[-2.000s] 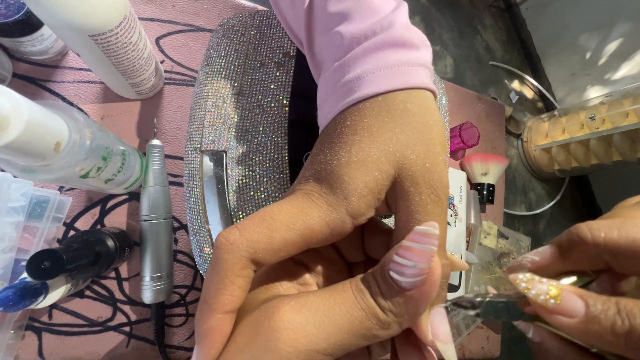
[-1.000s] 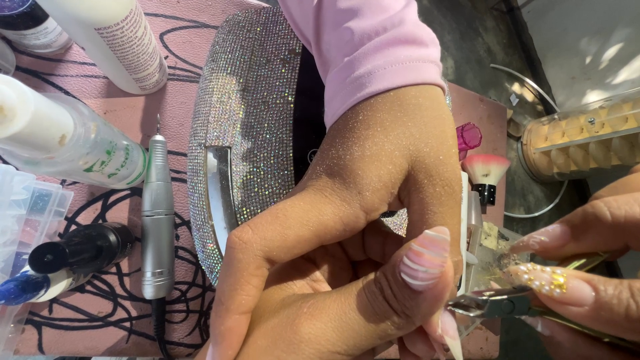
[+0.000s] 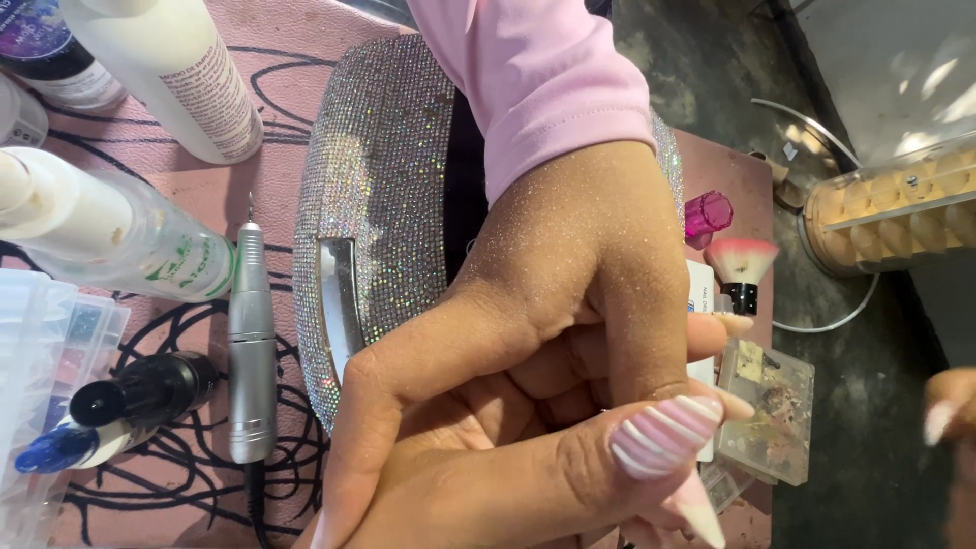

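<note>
My left hand (image 3: pixel 503 473) is under another person's hand (image 3: pixel 564 252) and grips its fingers. My thumb, with a long nail striped pink and white, presses near a fingertip. A long pale nail points down at the lower right of the grip. Fine pale dust covers the back of the other person's hand, which comes from a pink sleeve (image 3: pixel 564 107). At the right edge, apart from the grip, only fingertips of my right hand (image 3: pixel 945 408) show; whether they hold anything is hidden.
A rhinestone-covered nail lamp (image 3: pixel 374 168) lies beneath the arm. To its left are a silver nail drill handpiece (image 3: pixel 252 343), bottles (image 3: pixel 206 91) and a clear plastic case (image 3: pixel 46 366). A dust brush (image 3: pixel 741 263), a small clear box (image 3: pixel 770 419) and a clear cylinder (image 3: pixel 892 206) are at the right.
My right hand, which held metal nippers at the other person's fingertip, has moved away to the right. The nippers are out of sight. My left hand keeps its grip.
</note>
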